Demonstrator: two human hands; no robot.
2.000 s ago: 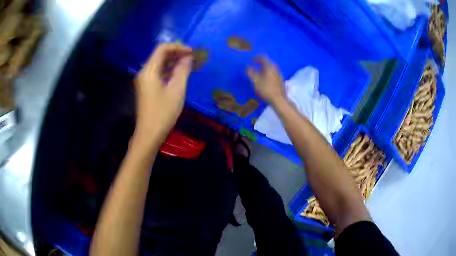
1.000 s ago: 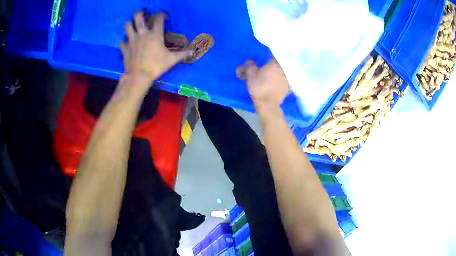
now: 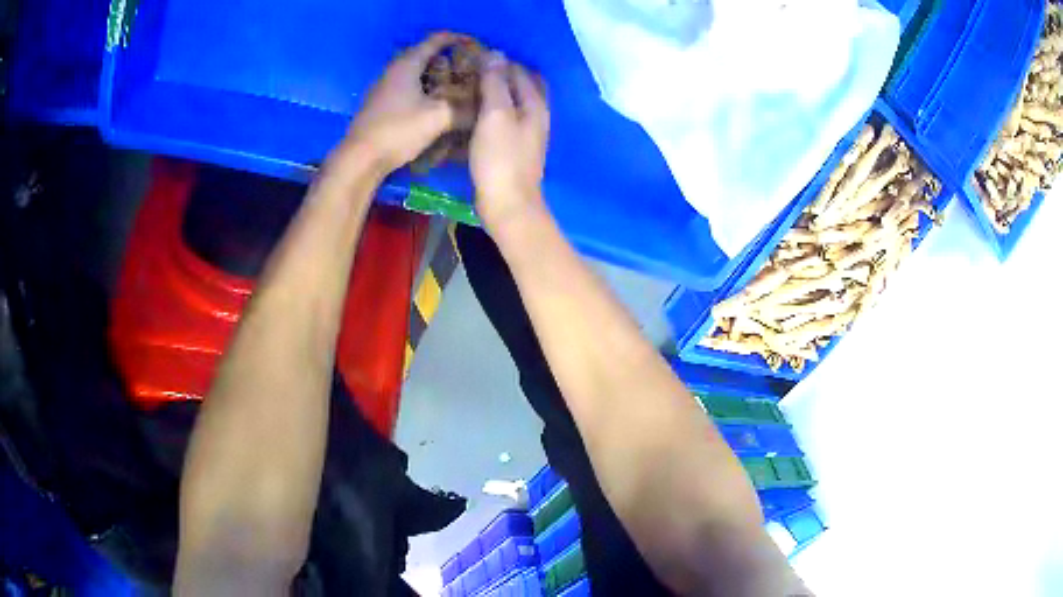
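Observation:
Several small brown oval pieces (image 3: 450, 79) are bunched together over the near part of a blue crate (image 3: 268, 53). My left hand (image 3: 406, 107) is closed around them from the left. My right hand (image 3: 509, 134) presses against them from the right, its fingers touching the bunch. The fingers hide part of the pieces, so their number cannot be told. A crumpled white liner sheet (image 3: 746, 105) lies over the right side of the crate.
Crates of tan stick-like parts (image 3: 822, 262) stand at the right, with another filled crate (image 3: 1026, 146) beyond. A red stool (image 3: 175, 315) is below the crate at left. Stacked crates (image 3: 501, 554) stand on the floor. My dark-clothed leg is below.
My right hand has moved left to meet my left hand. The brown pieces, earlier lying on the crate bottom by my left hand, are now gathered between both hands.

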